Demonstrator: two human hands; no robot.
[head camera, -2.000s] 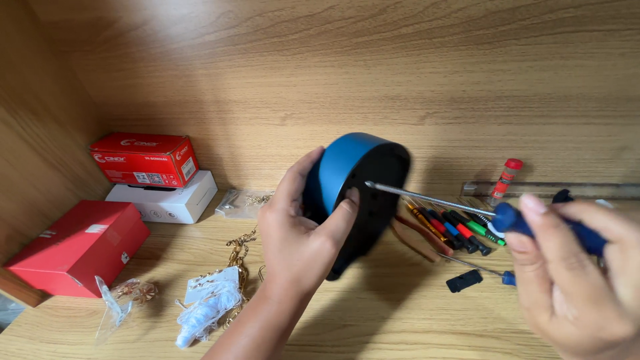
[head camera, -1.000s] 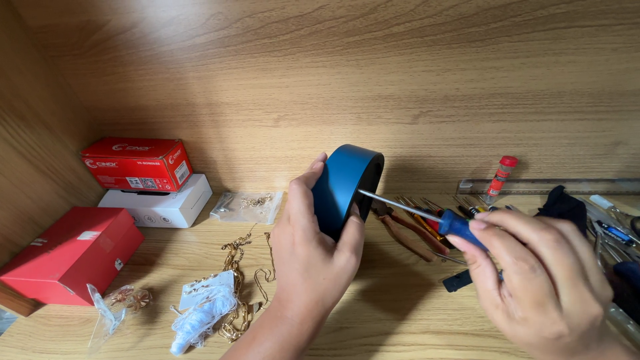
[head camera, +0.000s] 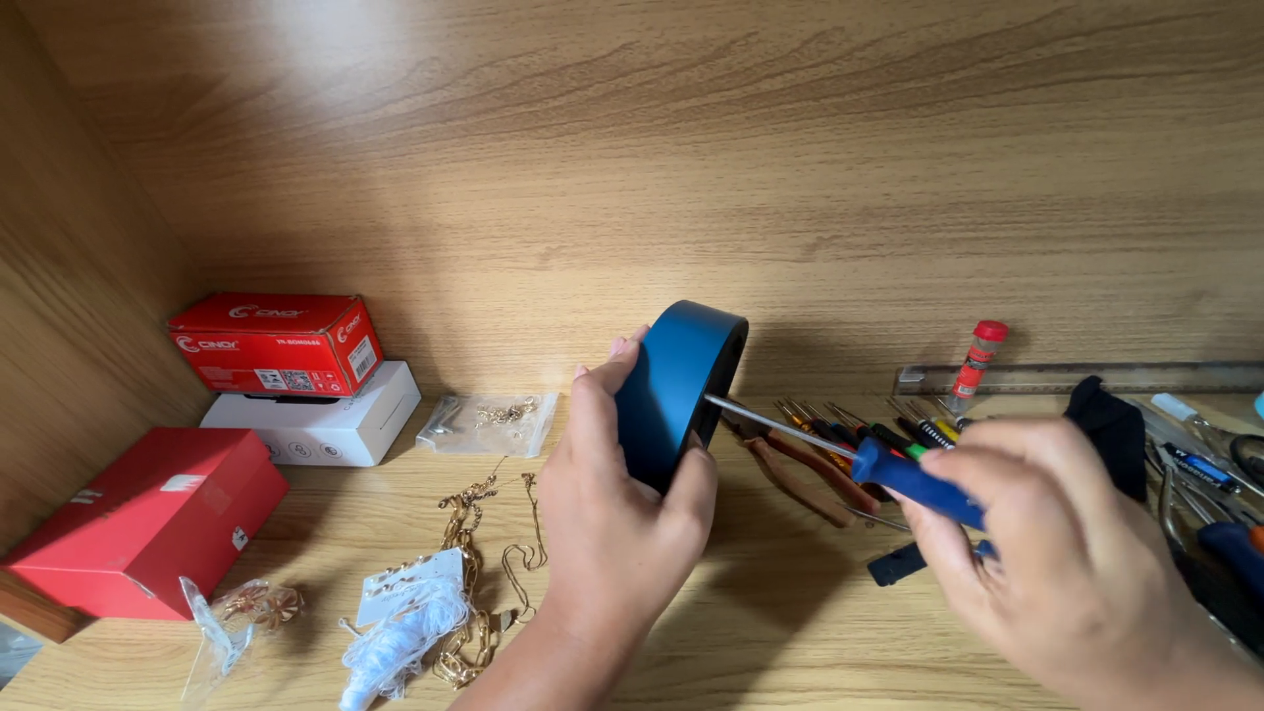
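Note:
My left hand (head camera: 632, 494) grips a round blue device with a dark underside (head camera: 681, 385), holding it on edge above the wooden surface. In my right hand (head camera: 1047, 543) is a screwdriver with a blue handle (head camera: 913, 479). Its metal shaft points left, and the tip meets the dark side of the device near the rim; what the tip touches inside is hidden. Beneath the shaft lie pliers with reddish-brown handles (head camera: 805, 484) and several small precision screwdrivers (head camera: 859, 425). A small black piece (head camera: 899, 563) rests beside my right hand.
Boxes in red (head camera: 148, 523), red print (head camera: 276, 346) and white (head camera: 326, 425) stand at left. Nearby are a bag of jewellery (head camera: 489, 425), gold-coloured chains (head camera: 469, 592) and white thread (head camera: 405, 642). A red-capped tube (head camera: 978, 365), a clear ruler (head camera: 1096, 378) and a black cloth (head camera: 1106, 434) sit at right.
The blue device has turned so that its dark side, broadly visible two seconds ago, is now mostly edge-on. Both hands keep their hold, and the screwdriver tip remains at the dark side.

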